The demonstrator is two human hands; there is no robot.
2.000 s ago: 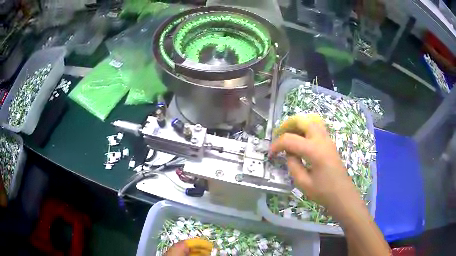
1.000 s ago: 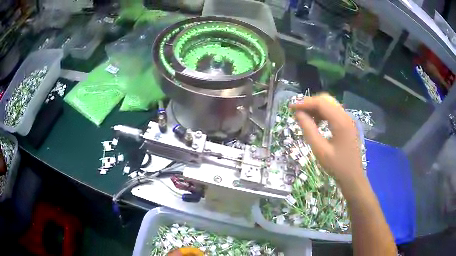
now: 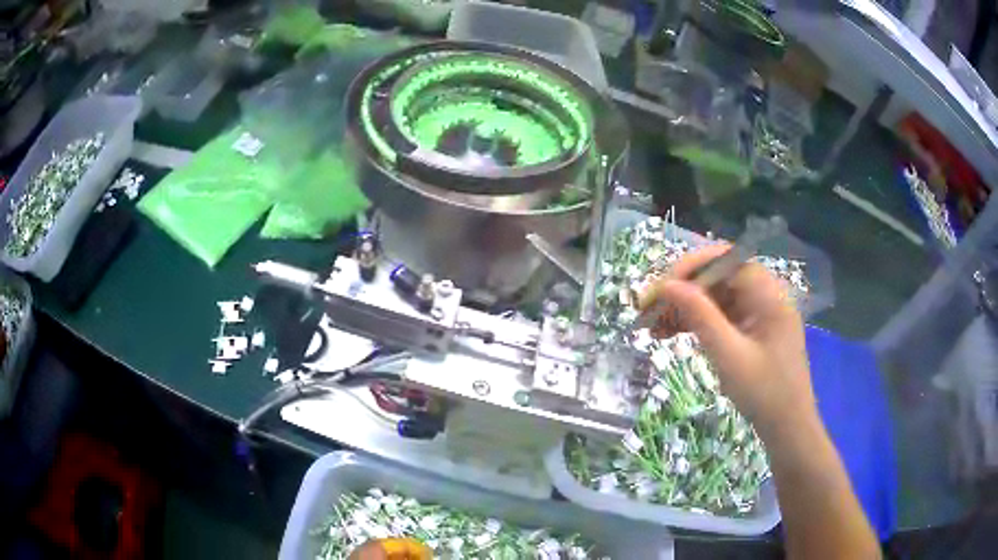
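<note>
My right hand (image 3: 750, 328) is above the right-hand tub (image 3: 700, 523), right of the metal fixture (image 3: 556, 366). Its thumb and index finger are bent close together; a blurred slim grey thing shows at its fingers, and whether they grip anything is unclear. My left hand (image 3: 389, 549) is mostly cut off by the bottom edge; a yellow-orange finger cot shows over the white-and-green parts (image 3: 460, 527) in the front tub (image 3: 312, 492). What it holds is hidden. A silver cylinder (image 3: 383, 312) lies left of the fixture.
A steel bowl feeder (image 3: 471, 208) with green pieces stands behind the fixture. Green bags (image 3: 208, 202) and loose white pieces (image 3: 230, 348) are on the left, with another tub (image 3: 118, 131) beyond. A blue flat thing (image 3: 854, 427) is at right. A hose (image 3: 296, 396) curves at front left.
My right hand first moved from the fixture up over the right tub, then slightly down and right. My left hand stays at the front tub, low in the picture. The camera view has shifted slightly.
</note>
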